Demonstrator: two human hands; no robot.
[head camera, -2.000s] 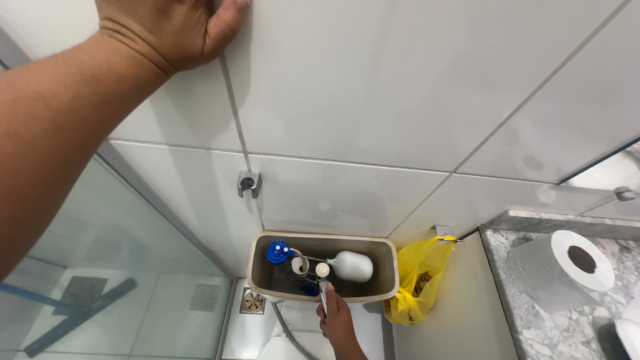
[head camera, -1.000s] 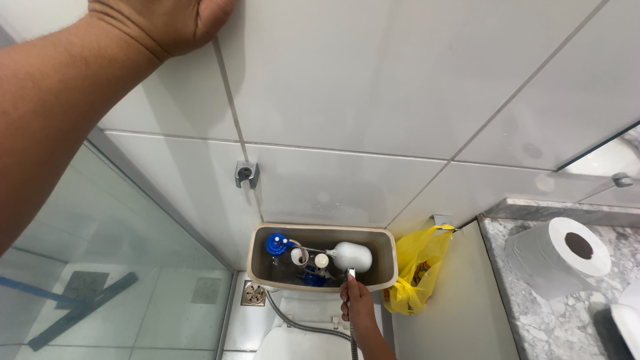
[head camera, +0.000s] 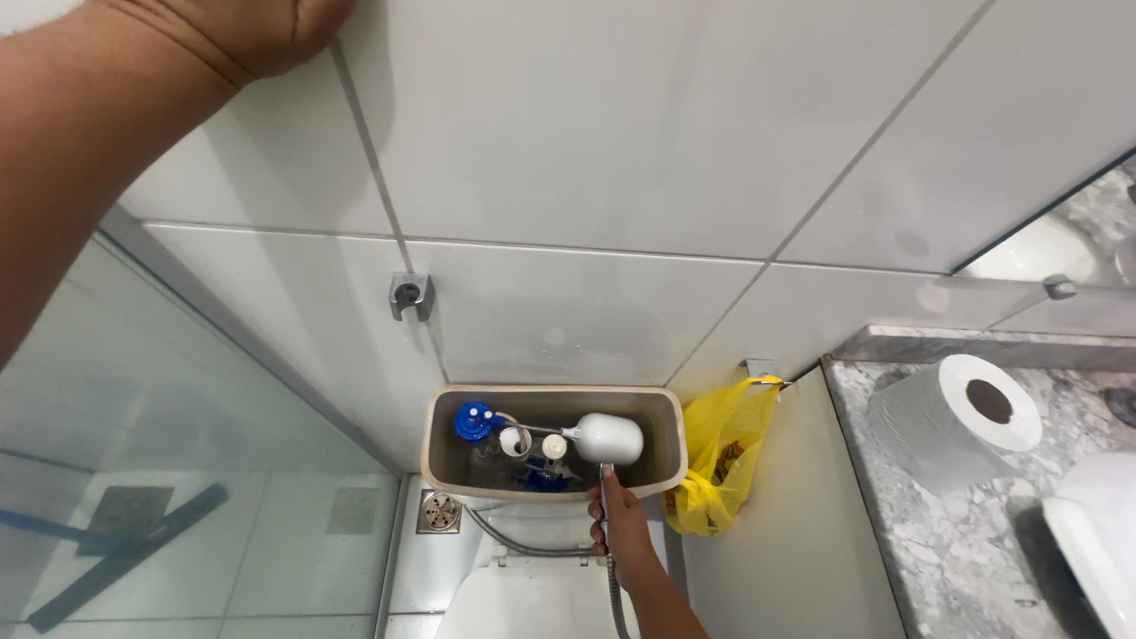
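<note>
My right hand is closed around a chrome bidet sprayer on a metal hose. Its head points over the front rim of the open toilet cistern, just below the white float. Inside the cistern are a blue-capped fill valve, a white tube and a cream round cap. My left hand rests high against the tiled wall; its fingers are cut off by the frame's top edge, so their state is hidden.
A chrome sprayer holder is fixed to the wall. A yellow plastic bag hangs right of the cistern, beside a marble counter with a toilet paper roll. Left stands a glass shower panel; the toilet lid is below.
My right hand has moved right with the sprayer, from the middle of the cistern to below the float. My left hand has stayed at the wall.
</note>
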